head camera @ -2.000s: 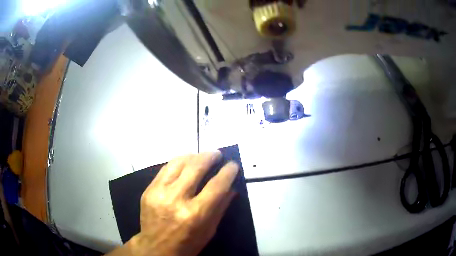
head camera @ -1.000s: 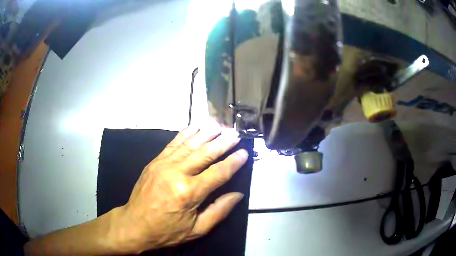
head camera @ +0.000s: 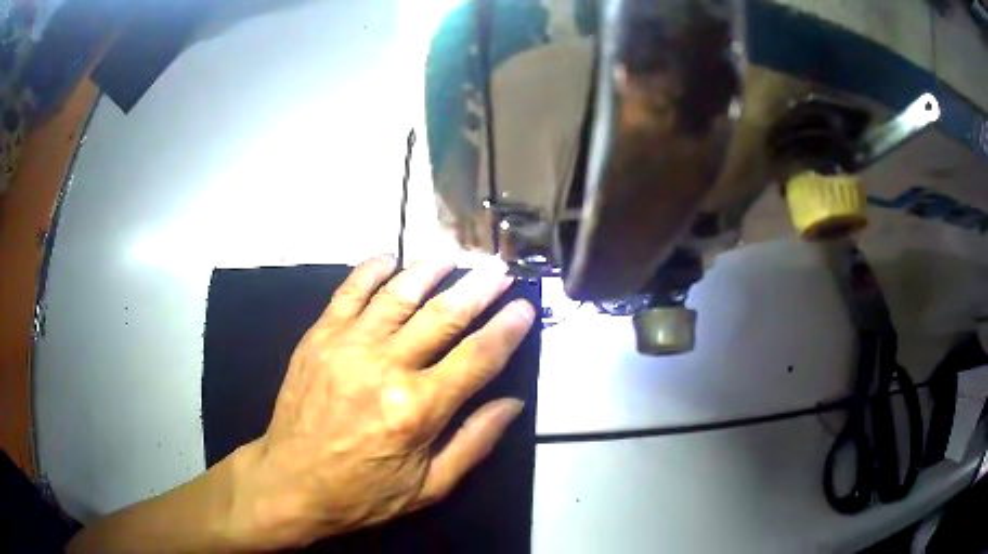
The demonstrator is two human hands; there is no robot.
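Observation:
A black cut panel (head camera: 255,357) lies flat on the white machine bed. My left hand (head camera: 379,406) rests palm down on it, fingers spread, fingertips near its top edge and close to the presser foot area (head camera: 531,265). The panel's right edge runs down from under the sewing machine head (head camera: 661,141). The needle is hidden or lost in the glare. My right hand is not in view.
Shears with black handles (head camera: 872,433) lie right of the machine head. A yellow knob (head camera: 827,206) and a grey knob (head camera: 664,330) are on the head. A dark scrap (head camera: 135,70) lies at the far left, by the orange-brown table edge (head camera: 54,281).
From two seconds ago, the panel and my left hand have moved up to the presser foot, and the view has shifted. Over the last second the hand and panel look almost unchanged.

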